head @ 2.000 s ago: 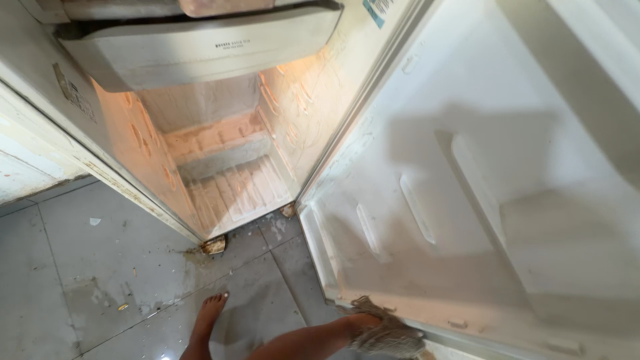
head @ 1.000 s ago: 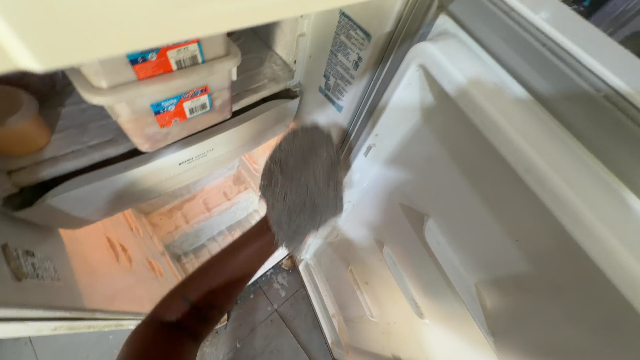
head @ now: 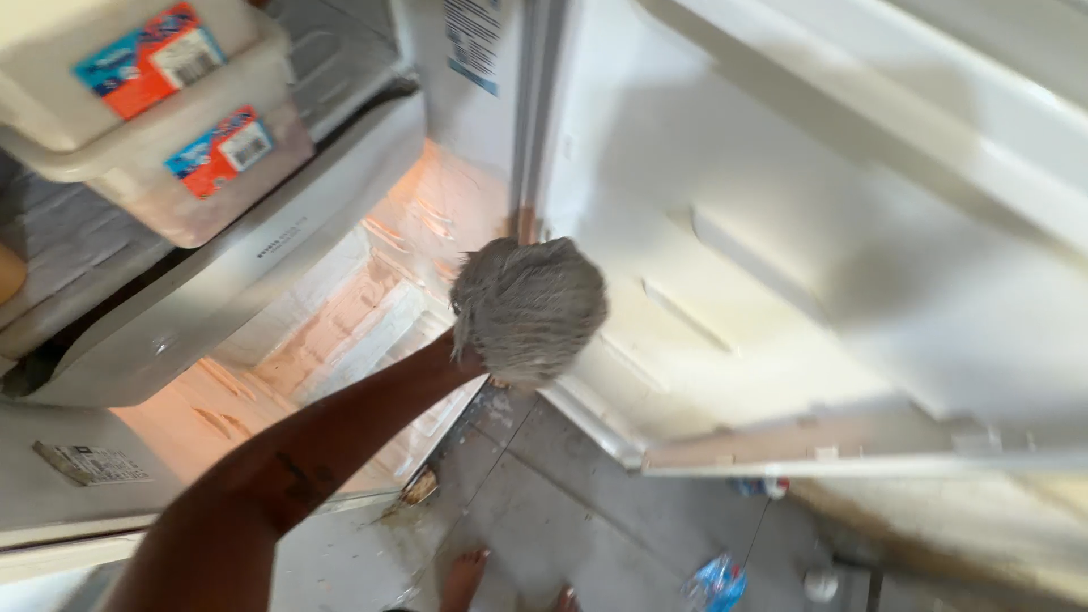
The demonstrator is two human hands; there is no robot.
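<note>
My left arm reaches in from the lower left. A shaggy grey cleaning cloth or mitt (head: 531, 310) covers nearly all of my left hand (head: 470, 355), hiding the fingers. The cloth is between the lit lower compartment of an open fridge (head: 331, 314) and the inner face of the white fridge door (head: 731, 255), near the hinge-side edge. Whether it touches either surface cannot be told. Faint ribs and marks show on the door panel. My right hand is not in view.
Two stacked plastic tubs (head: 204, 170) stand on the shelf above a white drawer front (head: 280, 242). Grey floor tiles (head: 544, 510) lie below, with a bare foot (head: 465, 578), a crumpled blue plastic wrapper (head: 718, 582) and a small white round object (head: 820, 584).
My left hand with the cloth has risen from low by the door's bottom edge two seconds ago to the fridge opening's hinge side. The view has tilted and shifted.
</note>
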